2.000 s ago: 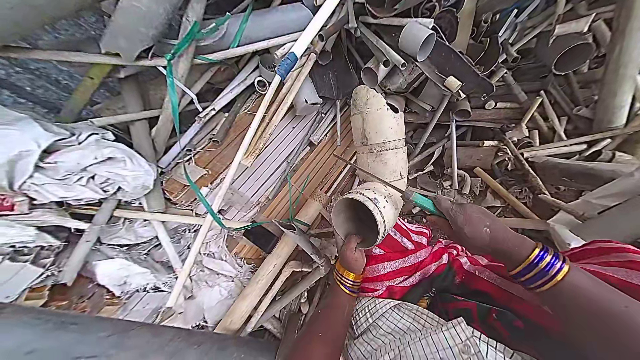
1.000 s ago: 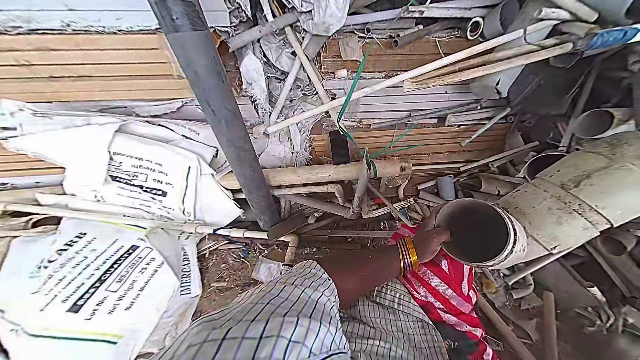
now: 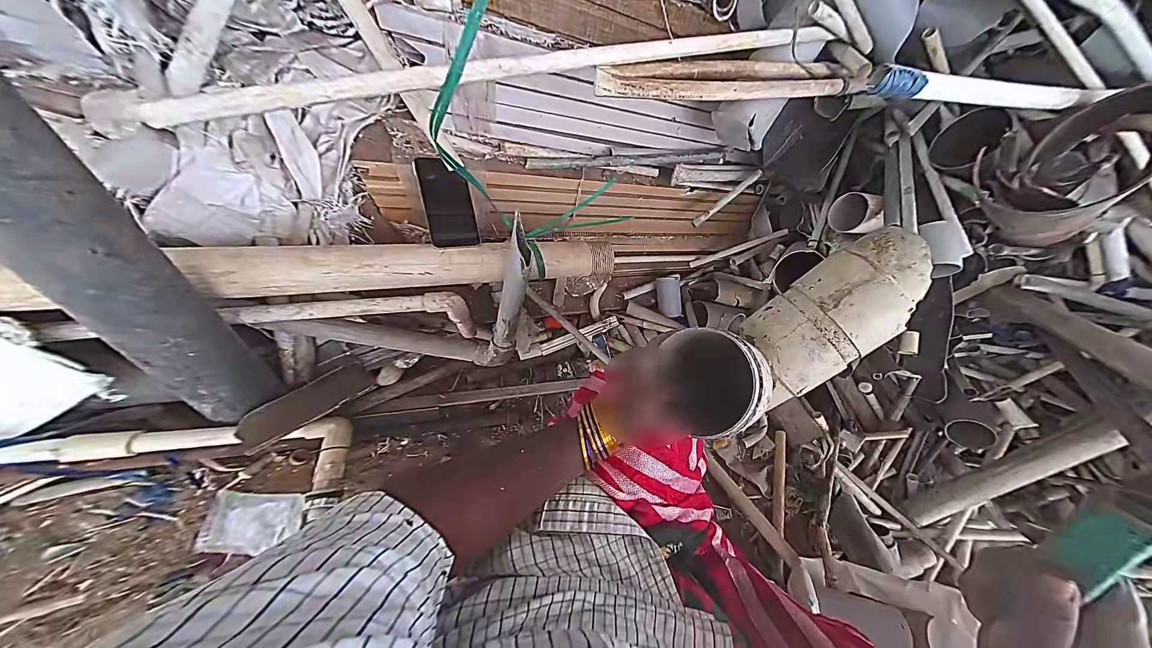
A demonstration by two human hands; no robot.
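A large cream plastic pipe elbow (image 3: 837,310), dirty and jointed in segments, lies right of centre with its round open end facing me. My left hand (image 3: 643,396), blurred and with bangles at the wrist, is at the left edge of that opening and grips its rim. At the lower right corner my right hand (image 3: 1021,594) is closed around a green handle (image 3: 1098,544); the blade is not visible now. Red and white striped cloth (image 3: 661,481) lies under the left hand and wrist, across my lap.
Scrap pipes (image 3: 1017,468) and broken pieces heap up on the right. A thick grey pipe (image 3: 108,252) slants across the left. A bamboo pole (image 3: 387,265) runs crosswise near a black phone (image 3: 447,202) on slatted boards. Green strapping (image 3: 454,81) hangs over them; white sacks (image 3: 207,180) lie upper left.
Two seconds ago my right hand held a thin blade by its green handle beside the elbow; now it is lower right, farther from the elbow. My left hand has stayed on the rim. The view has turned.
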